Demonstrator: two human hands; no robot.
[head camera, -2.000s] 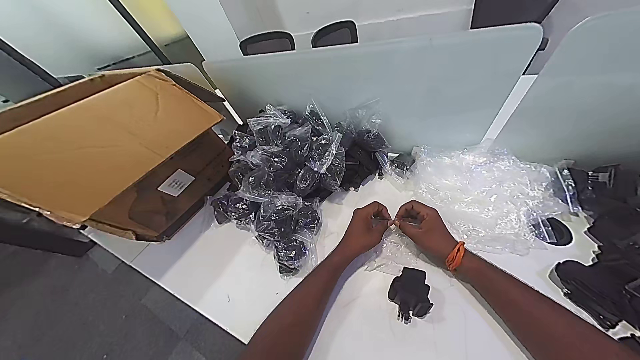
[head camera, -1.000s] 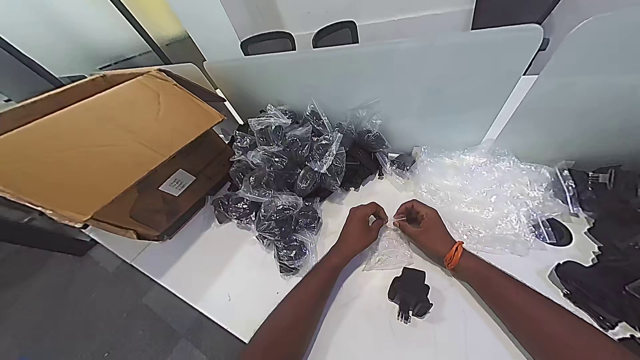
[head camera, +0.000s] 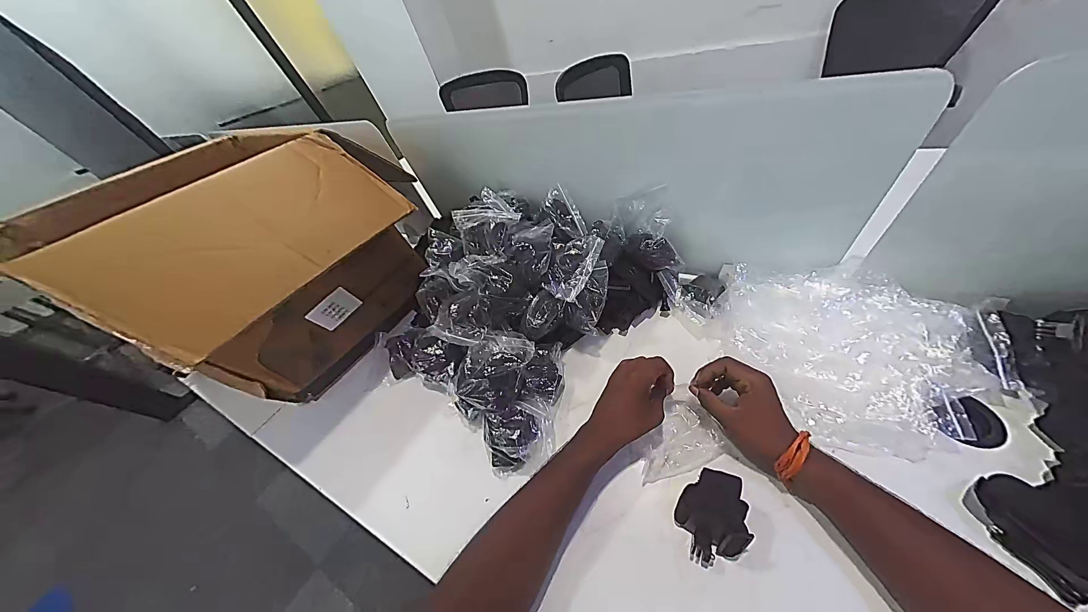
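Observation:
A clear plastic bag (head camera: 685, 438) lies on the white table between my two hands. My right hand (head camera: 744, 406), with an orange band at the wrist, pinches the bag's upper edge between thumb and forefinger. My left hand (head camera: 631, 401) is curled at the bag's other upper side, thumb close to forefinger; whether it grips the plastic is not clear. Just below the bag lies a small black plastic part (head camera: 714, 515) with prongs at its lower end. To the left is a heap of black items in clear zip bags (head camera: 510, 289).
An open cardboard box (head camera: 221, 246) stands at the left table edge. A pile of clear empty bags (head camera: 850, 357) lies to the right, with loose black items (head camera: 1041, 510) beyond it. A frosted divider (head camera: 680, 170) runs along the back. The table has a round cutout (head camera: 977, 422).
Both hands have stayed close together at the bag's top, with small finger shifts. More of the bag shows below them than two seconds ago. The black part has not moved.

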